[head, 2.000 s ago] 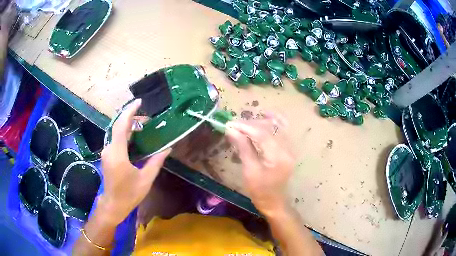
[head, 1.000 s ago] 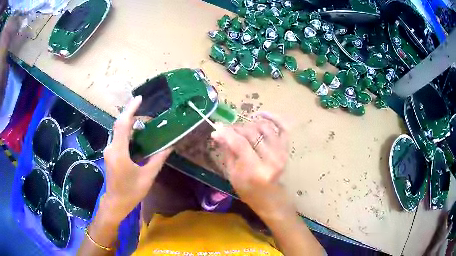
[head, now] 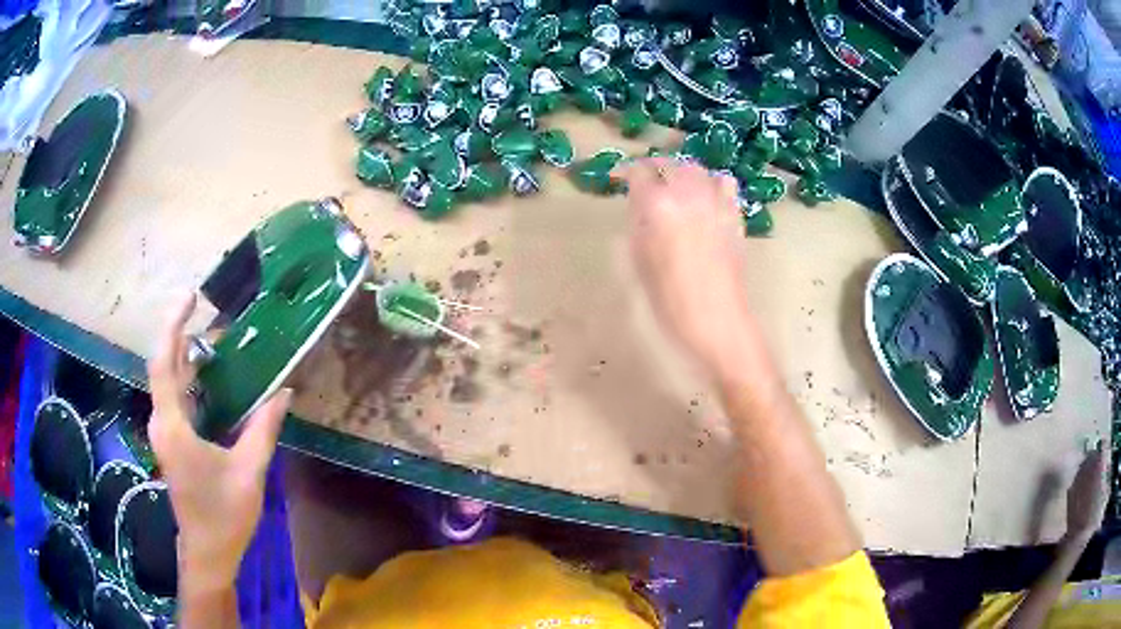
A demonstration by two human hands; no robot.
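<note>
My left hand [head: 212, 461] grips a glossy green car body shell [head: 285, 295] by its near end, tilted over the table's near left part. My right hand [head: 688, 240] reaches to the near edge of the heap of small green parts [head: 473, 117]; its fingertips are at a green part [head: 600, 171], and I cannot tell whether they grip it. A small pale green cup [head: 409, 308] stands right of the shell amid brown stains. Thin white sticks [head: 457, 332] rest at the cup, pointing right.
Another shell [head: 68, 172] lies at the far left. Shells [head: 928, 347] overlap at the right, near a grey post [head: 940, 80]. A blue crate [head: 261, 541] with shells [head: 64, 461] is below left. Another person's hand [head: 1084, 492] shows at the lower right, above the green table edge [head: 516, 498].
My right hand has left the shell and cup and moved to the heap, no longer holding the stick. The stick now rests at the cup. The view has shifted to the right.
</note>
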